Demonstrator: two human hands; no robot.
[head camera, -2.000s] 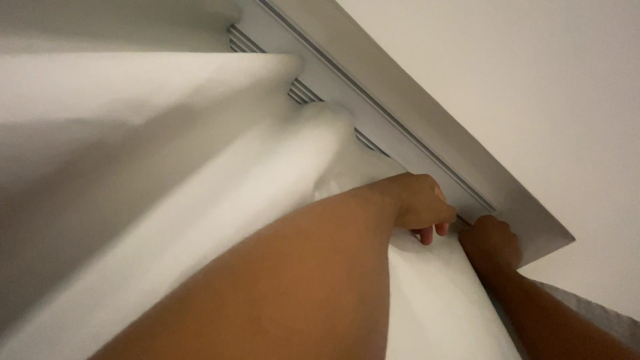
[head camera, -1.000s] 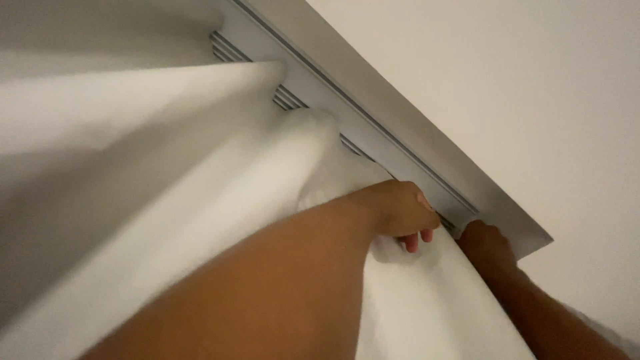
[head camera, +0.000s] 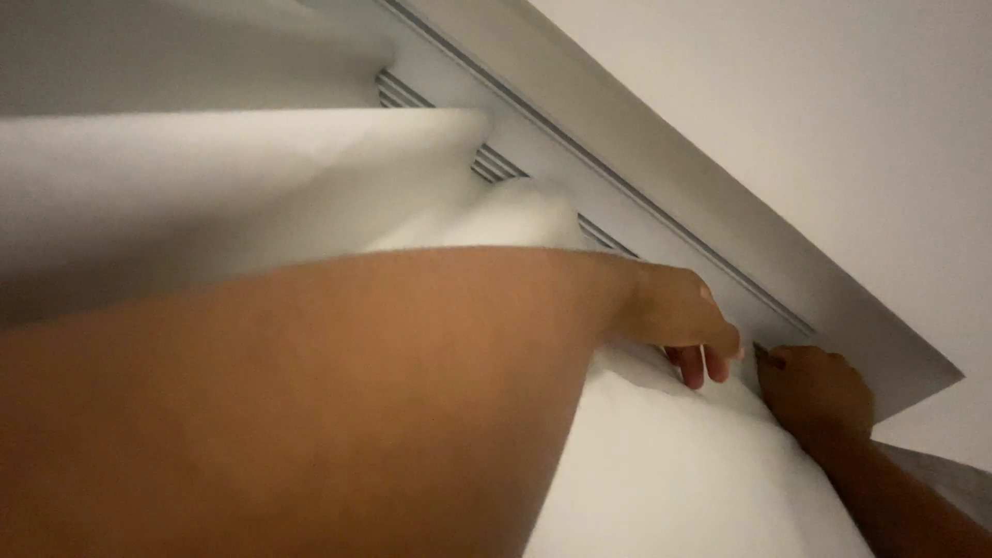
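Observation:
A white fabric curtain hangs in deep folds below a ceiling recess with a grooved metal track. My left hand reaches in from the left with its fingers curled at the curtain's top edge, where the fabric bunches under the fingertips; its thumb is hidden. To its right, my right hand is raised beside the curtain's edge, close to the end of the recess. Its fingers are bent toward the track, and their tips and whatever they touch are hidden. The two hands are a short distance apart.
A long pale trim panel with a dark groove runs diagonally beside the track and ends in a corner at the right. Plain ceiling lies beyond it. A grey surface shows behind my right forearm.
My left forearm has come up across more of the view and covers more of the curtain. Both hands stay near the end of the recess. The view has shifted slightly.

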